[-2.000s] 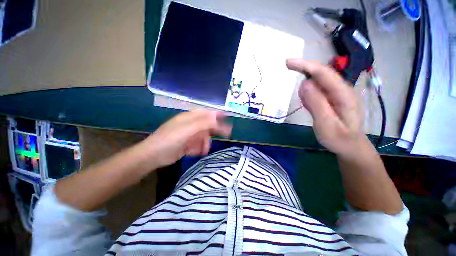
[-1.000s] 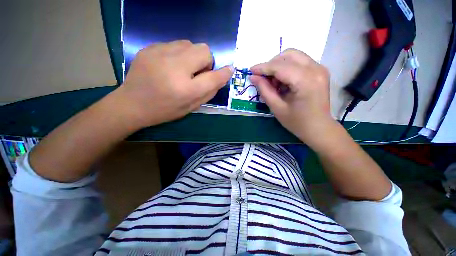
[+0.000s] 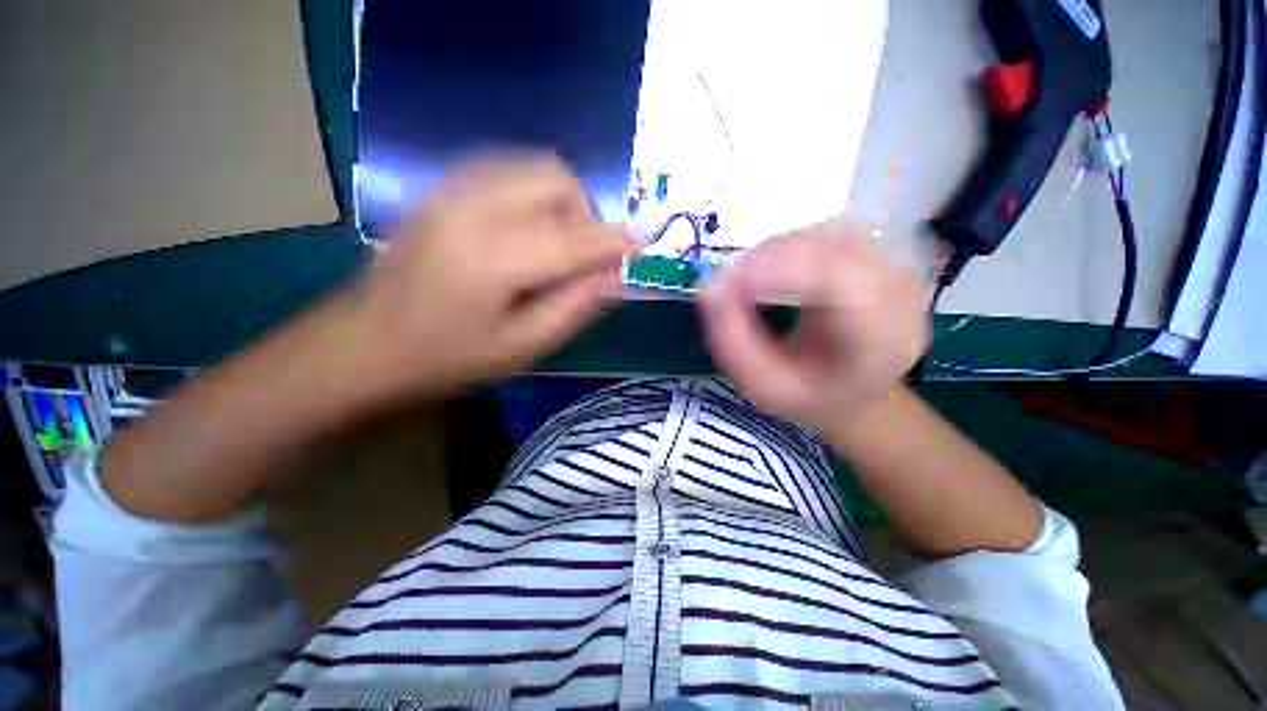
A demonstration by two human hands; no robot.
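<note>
The screen unit lies at the bench's front edge, with its dark LCD panel (image 3: 500,97) on the left and its white half (image 3: 778,125) on the right. A green circuit board (image 3: 659,270) sits at the white half's lower inner corner, with thin dark lead wires (image 3: 681,222) curling above it. My left hand (image 3: 486,271) is blurred over the panel's lower edge, fingertips at the board's left side. My right hand (image 3: 820,320) is blurred just right of the board, thumb and forefinger close together. Whether either hand pinches anything cannot be told.
A black soldering gun (image 3: 1025,139) with a red trigger lies on the pale board at right, its cord with a white connector (image 3: 1109,150) beside it. White sheets (image 3: 1234,264) are at far right. A cardboard sheet (image 3: 153,125) is at left, a carton of units (image 3: 63,417) below left.
Both hands came in from the unit's front edge and right side to the board. Since a second ago, my right hand has moved down towards the front edge. The view has shifted.
</note>
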